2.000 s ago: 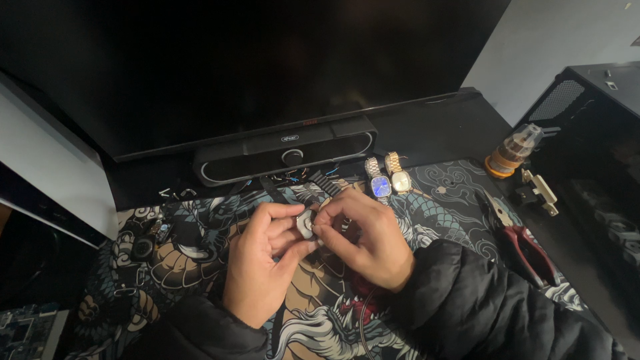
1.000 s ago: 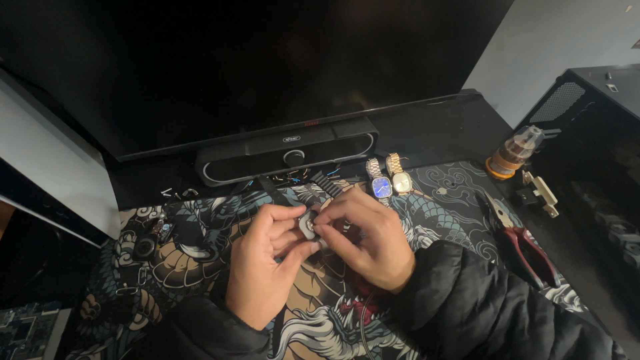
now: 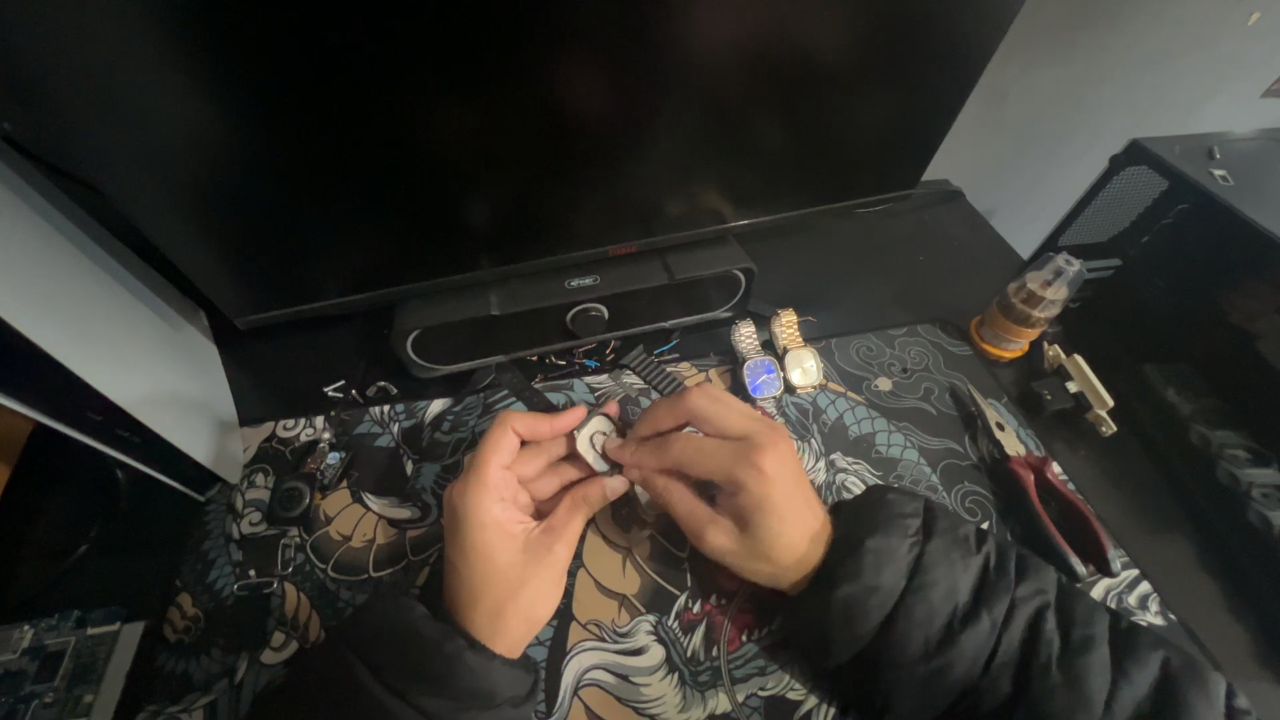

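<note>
My left hand (image 3: 520,520) holds a small pale, rounded-square watch part (image 3: 597,443) by its edges, between thumb and fingers. My right hand (image 3: 725,480) reaches over it from the right, its fingertips against the part's face; whether they pinch anything small is hidden. Just beyond my hands lies a dark segmented watch band (image 3: 652,369). Past my right hand rest a watch with a blue dial (image 3: 762,377) and a gold-toned watch (image 3: 802,367), side by side. A dark watch-like piece (image 3: 292,497) lies to the left on the patterned desk mat (image 3: 600,600).
A black soundbar (image 3: 585,310) stands under a large monitor (image 3: 560,130). Small wire pieces (image 3: 575,358) lie before it. Red-handled pliers (image 3: 1045,500), an amber-based container (image 3: 1020,305) and a metal bracket (image 3: 1080,385) are at right. A circuit board (image 3: 65,665) sits lower left.
Both hands stay in nearly the same place around the watch part. The fingers of my right hand have shifted slightly, and more of the part's pale face shows.
</note>
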